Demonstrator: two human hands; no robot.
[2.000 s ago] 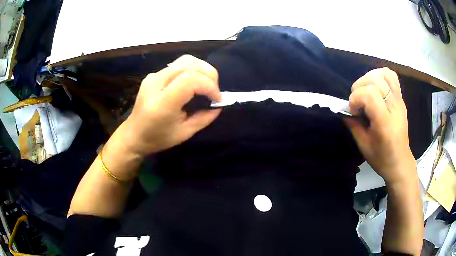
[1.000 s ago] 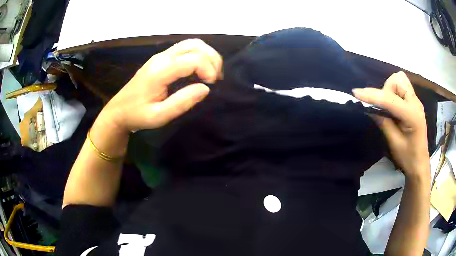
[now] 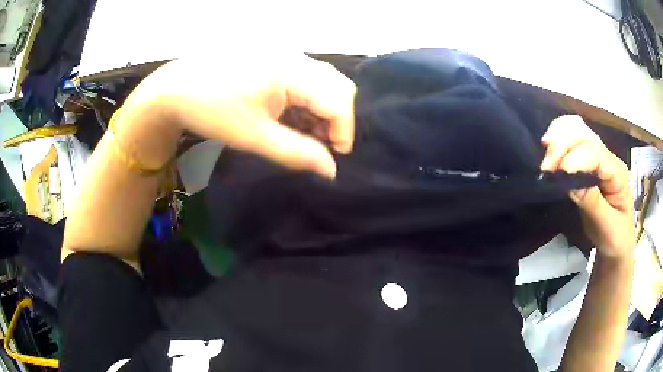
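Note:
The dark garment (image 3: 436, 123) lies over my lap and against the table's front edge, its upper part bluish and shiny. A thin broken line of the white strip (image 3: 459, 173) shows along its dark edge; the rest of the strip is hidden. My right hand (image 3: 585, 171) pinches the right end of this edge between thumb and fingers. My left hand (image 3: 320, 134) is over the garment's left part, blurred and overexposed, thumb and fingers apart with no cloth seen between the tips.
The white table (image 3: 451, 22) with its brown edge curves across the top. Black shears handles (image 3: 640, 36) lie at the top right. A yellow tubular frame (image 3: 18, 338) is at the lower left. Paper and cloth scraps (image 3: 552, 280) lie at the right, with more at the left.
My left hand let go of the strip's left end, drew back, then moved in over the garment. My right hand shifted slightly right, still pinching. The white strip has narrowed to a thin line.

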